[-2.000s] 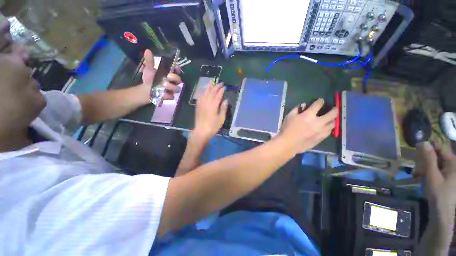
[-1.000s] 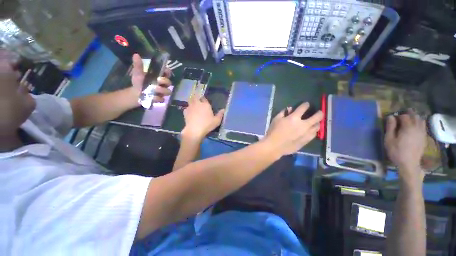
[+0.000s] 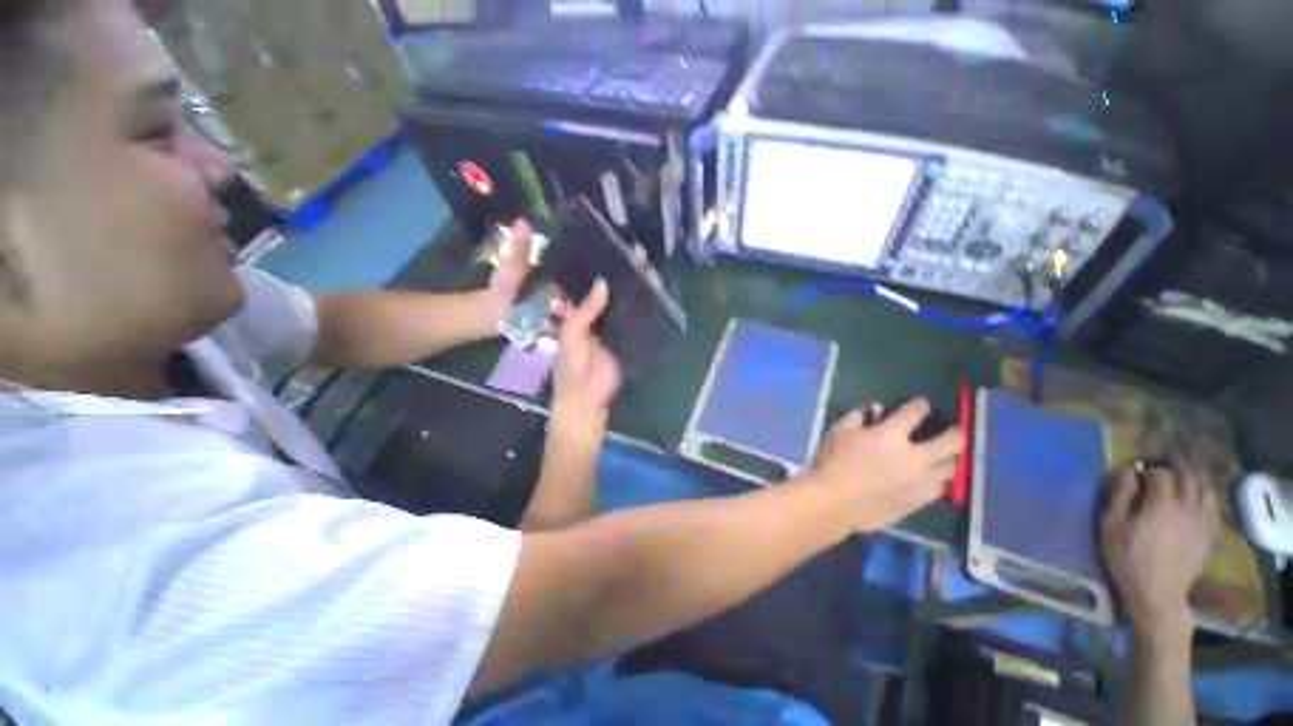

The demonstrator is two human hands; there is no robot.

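My left hand (image 3: pixel 584 366) holds a dark smartphone (image 3: pixel 624 277), tilted above the green mat, its thumb on the face. My forearm is partly hidden behind another person's arm. That person's left hand (image 3: pixel 513 277) is close by, with a shiny crinkled piece (image 3: pixel 530 321) at it; whether it touches the phone is unclear. My right hand (image 3: pixel 1163 532) lies over a black computer mouse (image 3: pixel 1151 468), mostly covered. A pinkish phone (image 3: pixel 522 367) lies on the mat, partly hidden.
Two blue-grey plates (image 3: pixel 766 390) (image 3: pixel 1042 482) lie on the mat, a red strip (image 3: pixel 964 447) beside the right one. The other person's right hand (image 3: pixel 893 461) is between them. A radio tester (image 3: pixel 830 199) with blue cables (image 3: pixel 908 302) stands behind. A tray (image 3: pixel 1024 669) is low right.
My left hand has lifted a phone off the mat beside the other person's hand. My right hand went onto the mouse earlier and remains there. The view has tilted upward.
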